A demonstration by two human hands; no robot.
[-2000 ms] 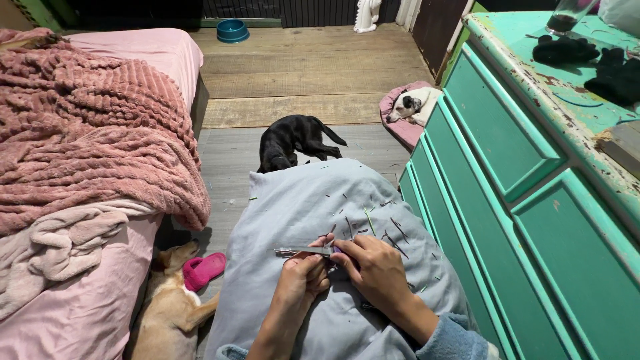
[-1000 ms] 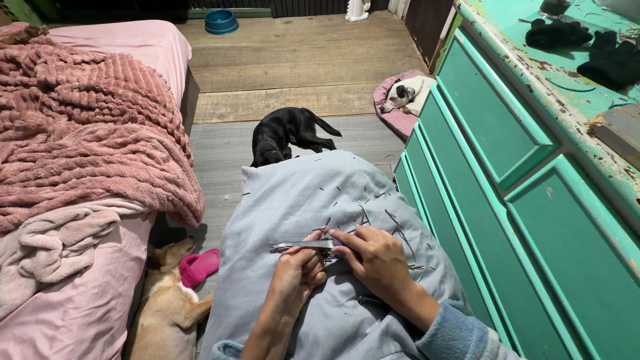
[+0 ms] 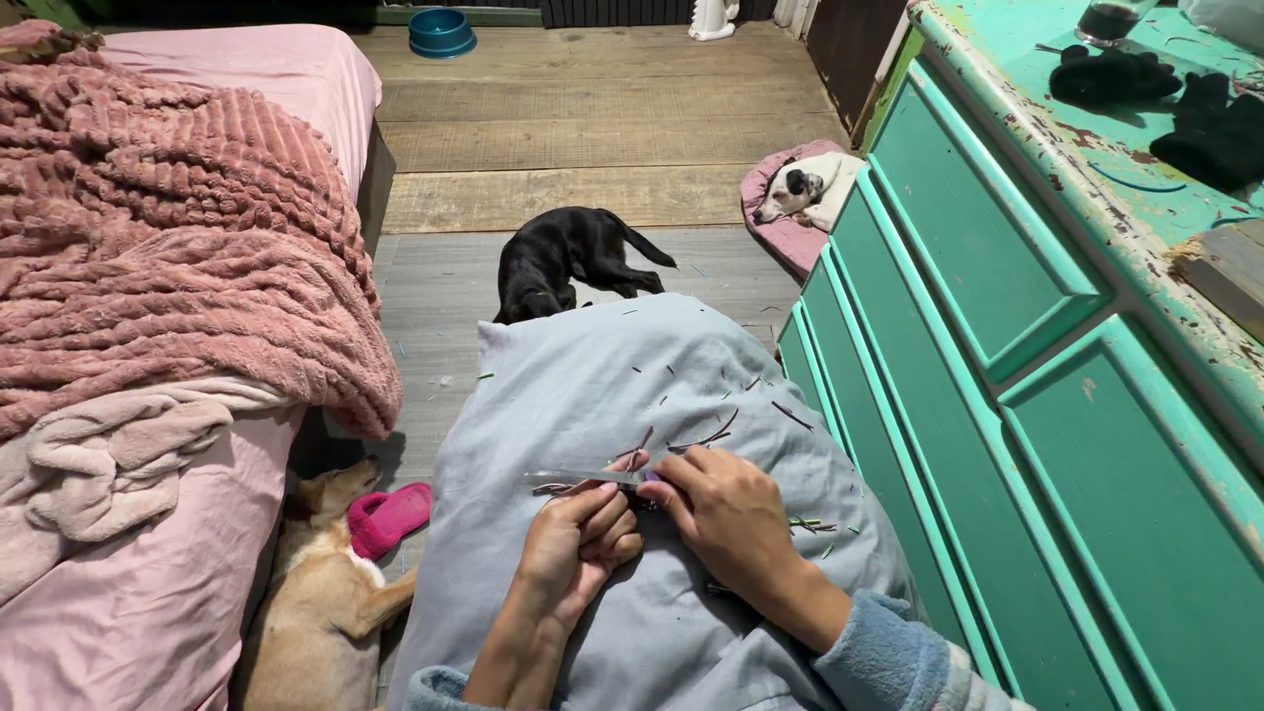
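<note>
My right hand (image 3: 736,518) grips the purple handle of a small knife (image 3: 592,477), whose blade points left over the fingertips of my left hand (image 3: 583,548). The left hand is closed on a small bundle of thin dark strips (image 3: 561,489), mostly covered by the fingers; their material cannot be told. Under both hands lies a grey-blue pillow or cloth-covered cushion (image 3: 553,385). Thin dark strips (image 3: 716,430) and short green bits (image 3: 805,522) are scattered over it.
A black dog (image 3: 568,259) lies just beyond the pillow, a tan dog (image 3: 316,612) beside a pink slipper (image 3: 390,518), and a white dog (image 3: 829,188) on a pink pad. A bed with a pink blanket (image 3: 168,267) borders the left, a turquoise dresser (image 3: 987,217) the right.
</note>
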